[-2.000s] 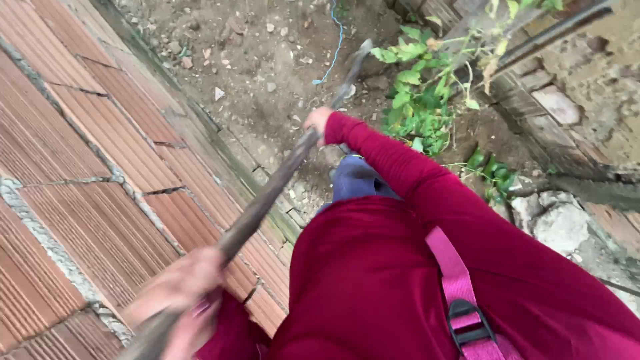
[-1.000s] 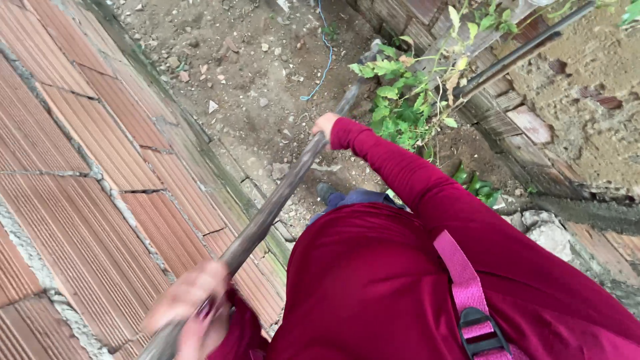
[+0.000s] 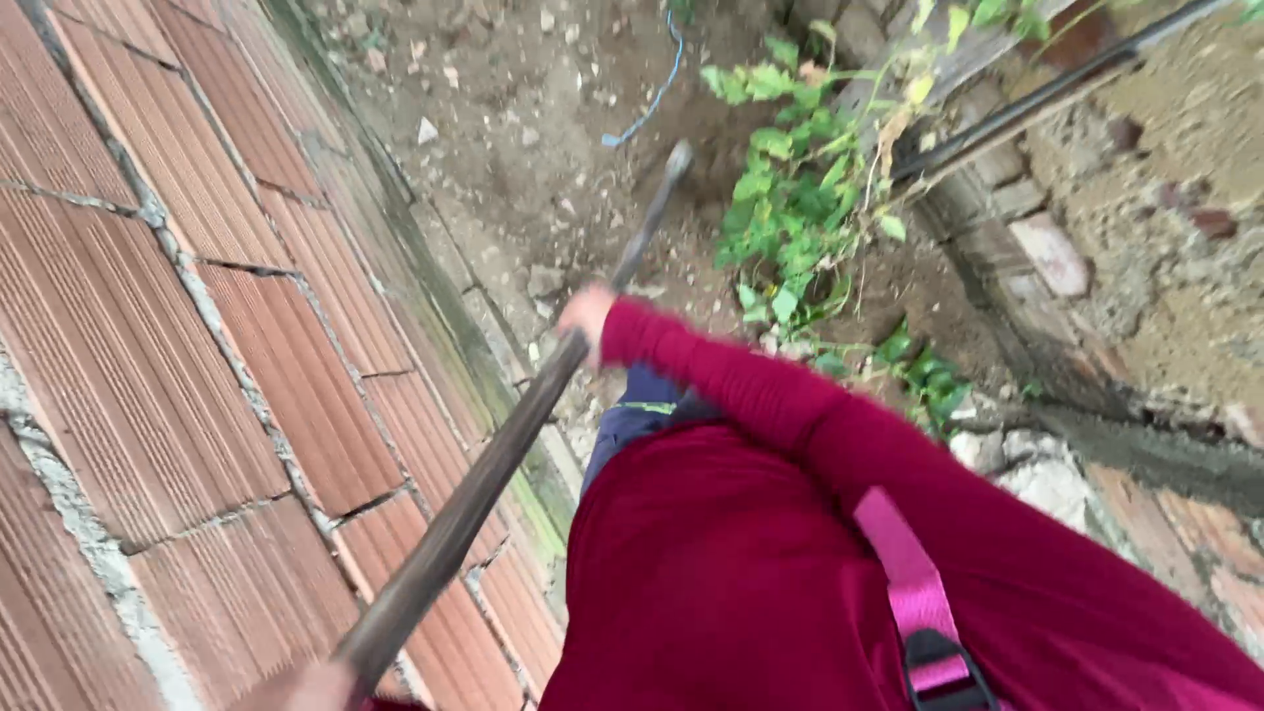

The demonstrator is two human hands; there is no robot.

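A long wooden pole (image 3: 474,494) runs slantwise from the lower left to the upper middle. My right hand (image 3: 590,314), at the end of a dark red sleeve, is closed around its middle part. At the bottom edge my left hand (image 3: 306,688) grips the near part, blurred and partly cut off by the frame. The pole's rounded far end is over the bare soil (image 3: 513,109), left of a leafy green plant (image 3: 790,178); whether it touches the ground I cannot tell.
A wall of ribbed hollow clay bricks (image 3: 237,385) rises close on the left. Blue string (image 3: 664,94) lies on the soil. At the right are a rough masonry wall (image 3: 1165,227), a dark bar (image 3: 1047,94) and pale rubble (image 3: 1047,484). A pink strap (image 3: 913,583) crosses my front.
Both hands and the pole have moved down and left in the view, toward my body. The pole's far end has drawn back from beside the plant's top. Both hands still hold the pole.
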